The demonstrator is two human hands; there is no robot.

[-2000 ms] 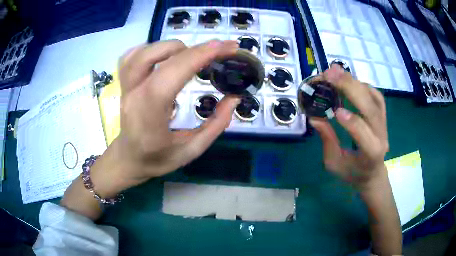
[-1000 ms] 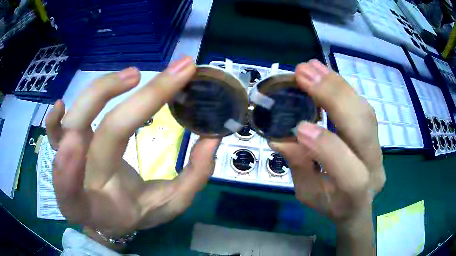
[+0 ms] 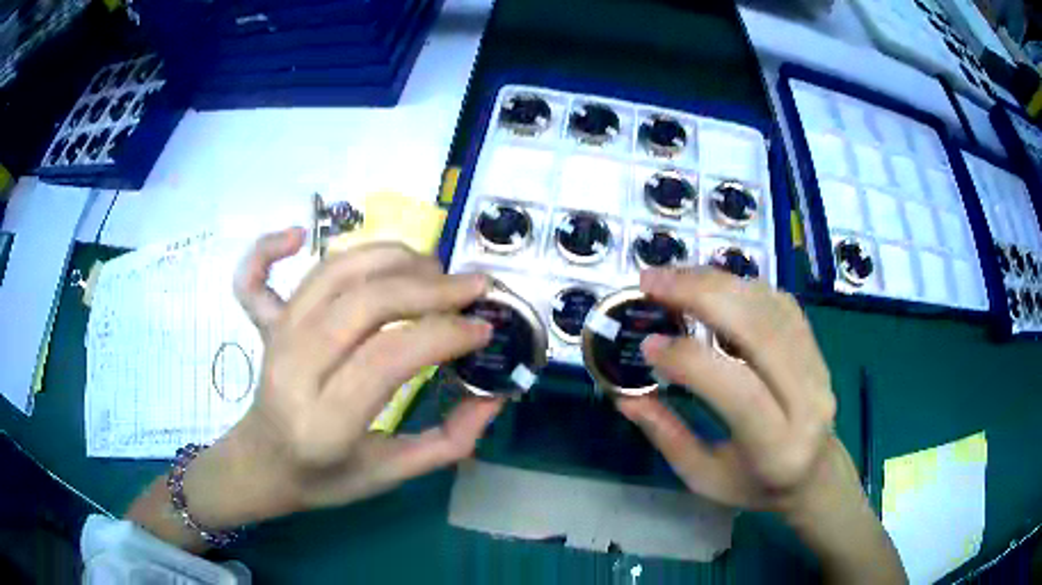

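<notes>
My left hand holds a round smartwatch head by its rim, black face towards me, with a white tab at its lower right. My right hand holds another smartwatch head, with a white tab at its upper left. The two watches are side by side and apart, above the front edge of the watch tray. The tray has a dark blue frame and white compartments, some with watches and some empty. Its front part is partly hidden by my hands.
A grey-beige strip lies nearest me. A clipboard sheet and yellow paper are at left, stacked blue trays at upper left. A second tray holding one visible watch, a thin black stick and a note sheet are at right.
Both hands have lowered the watches from close to the camera and moved them slightly apart. More of the tray shows now. Both watches stay held.
</notes>
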